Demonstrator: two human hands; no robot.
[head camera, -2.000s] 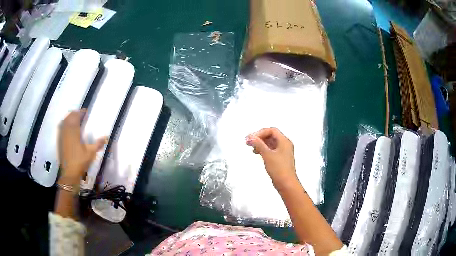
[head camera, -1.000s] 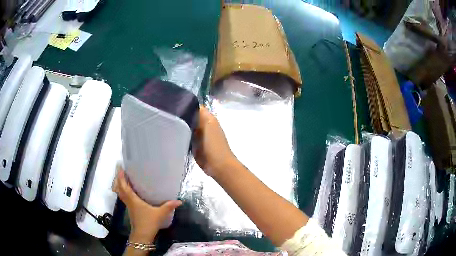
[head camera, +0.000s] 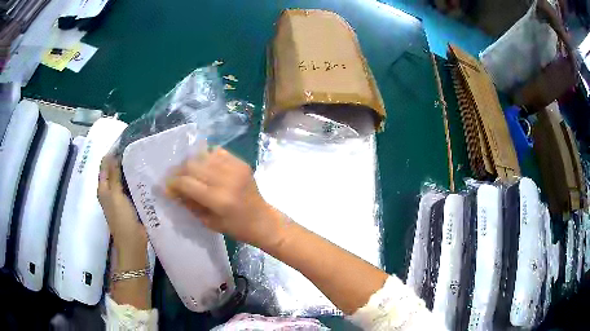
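The laminator unit (head camera: 184, 252) lies tilted in front of me on the left, its white cover up, its lower end near my body. A clear poly bag (head camera: 194, 106) is at its far end, crumpled and sticking out beyond it; how far it covers the unit I cannot tell. My left hand (head camera: 120, 200) holds the unit's left side. My right hand (head camera: 217, 194) is blurred, over the white cover near the bag, fingers curled; whether it grips the film is unclear. A black power cord (head camera: 239, 294) shows at the unit's near end. The stack of poly bags (head camera: 320, 213) lies to the right.
The bag carton (head camera: 323, 61) stands beyond the stack, covering its far end. Unbagged units (head camera: 39, 200) stand in a row on the left, bagged units (head camera: 488, 249) on the right. Flattened cartons (head camera: 485, 116) and a blue object (head camera: 517, 129) are upper right. Paper labels (head camera: 61, 58) lie far left.
My left hand has moved from the units on the left to hold one in front of me. The unit has tilted the other way, with the clear bag now at its far end.
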